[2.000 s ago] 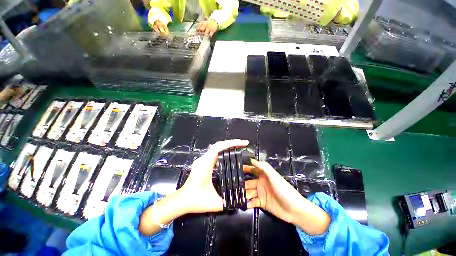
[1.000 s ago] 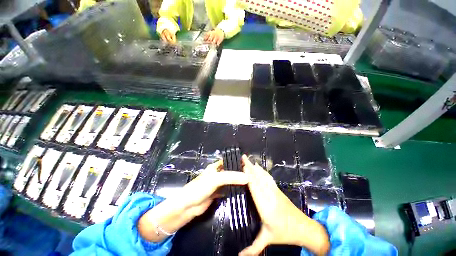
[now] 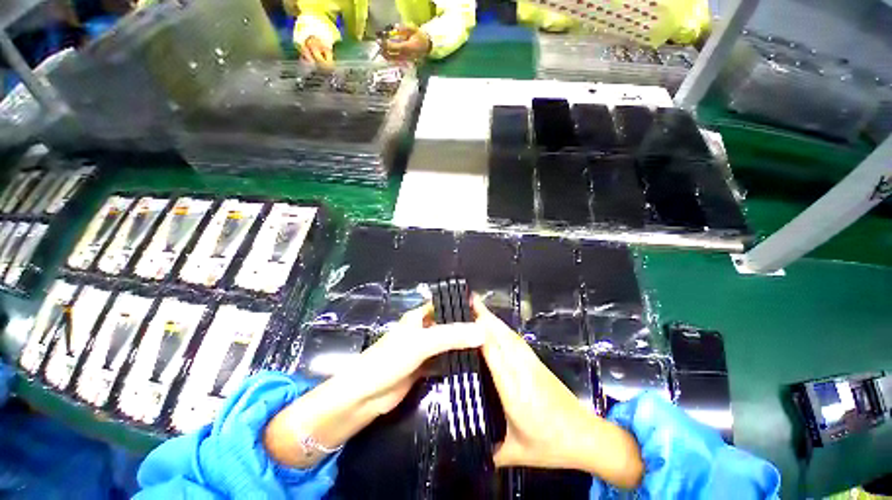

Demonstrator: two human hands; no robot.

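A stack of several black phone screens stands edge-on between my hands, its thin edges showing as dark stripes with white glints. My left hand presses on its left side, with fingers across the near side. My right hand lies flat along its right side. The stack is over a clear blister tray of black screens, which lies in front of me. Some of the tray's near pockets are hidden by my hands.
Screens lying back side up fill a tray at left. A white board holds another tray of black screens. Stacked clear trays are behind. A white post, loose black screens and a test fixture are at right.
Since two seconds ago, my hands have shifted from gripping the stack's sides to pressing it between palms and fingers. My right thumb, spread one second ago, has drawn in.
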